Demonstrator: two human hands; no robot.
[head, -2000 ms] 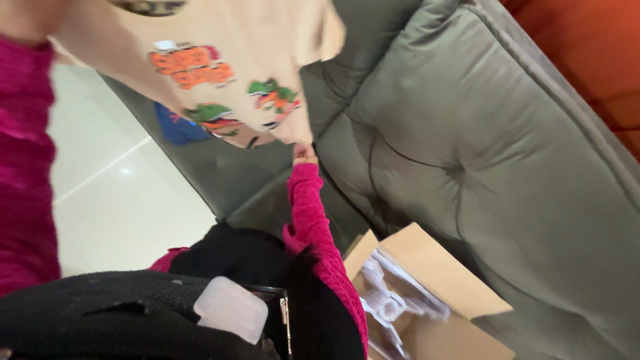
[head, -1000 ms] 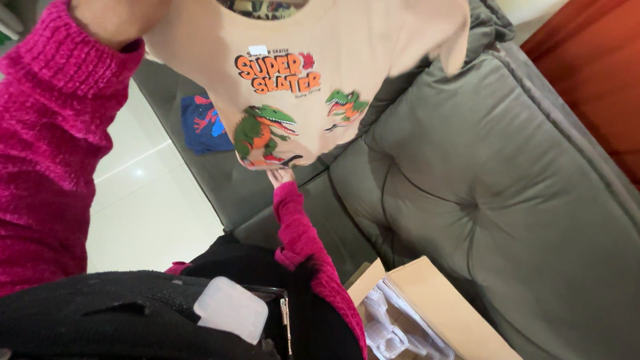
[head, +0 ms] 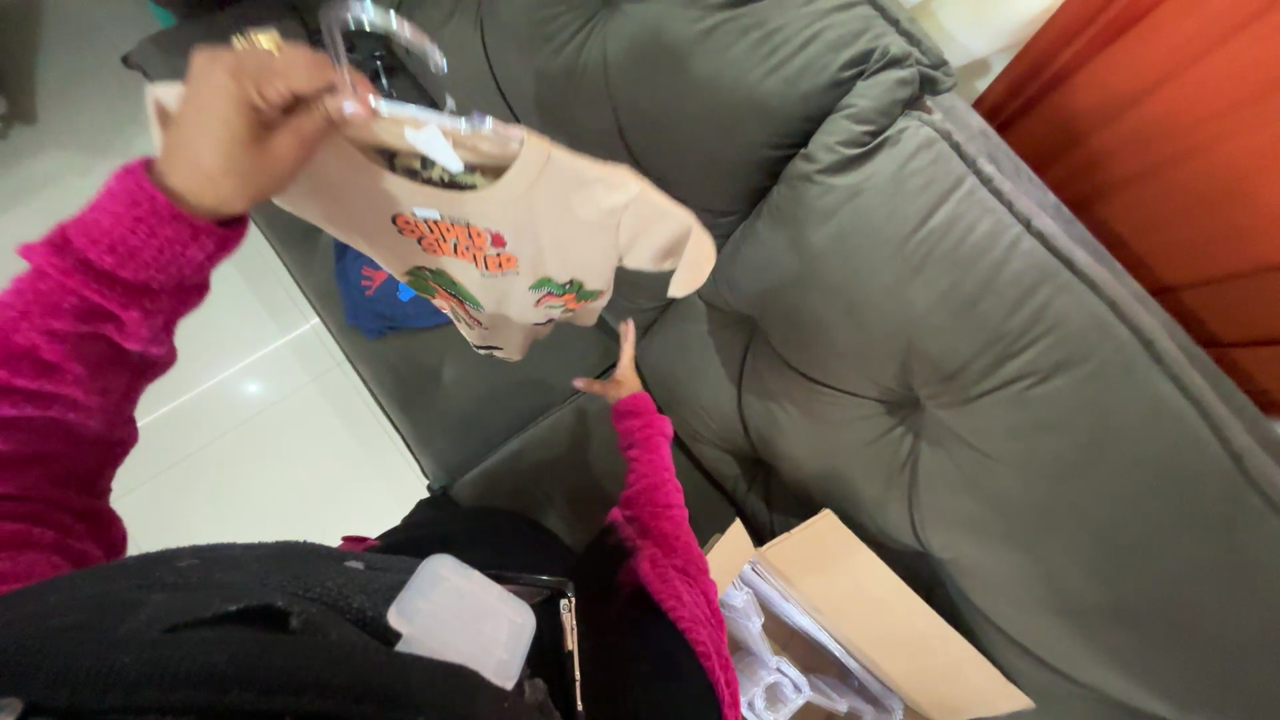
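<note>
My left hand point(head: 250, 130), at upper left, grips a clear plastic hanger point(head: 410, 110) close to its hook. On the hanger is a small beige T-shirt point(head: 560, 215) with orange lettering and green dinosaur prints, a white tag at its neckline. My right hand point(head: 615, 370) is just below and right of the shirt's hem, fingers apart, holding nothing. Behind the shirt, a folded dark blue garment point(head: 385, 300) with a red and blue print lies on the grey sofa seat, partly hidden.
A tufted grey sofa point(head: 840, 330) fills the middle and right. An open cardboard box point(head: 880, 610) with clear hangers point(head: 765, 670) stands at the bottom right. An orange curtain point(head: 1160, 150) hangs at upper right. Pale floor tiles point(head: 250, 430) show at left. A whitish translucent plastic piece point(head: 465, 615) is near my body.
My right hand has let go of the shirt's hem, which it held in both earlier frames. The hanger and neckline have come into view, and the shirt now hangs from my left hand alone.
</note>
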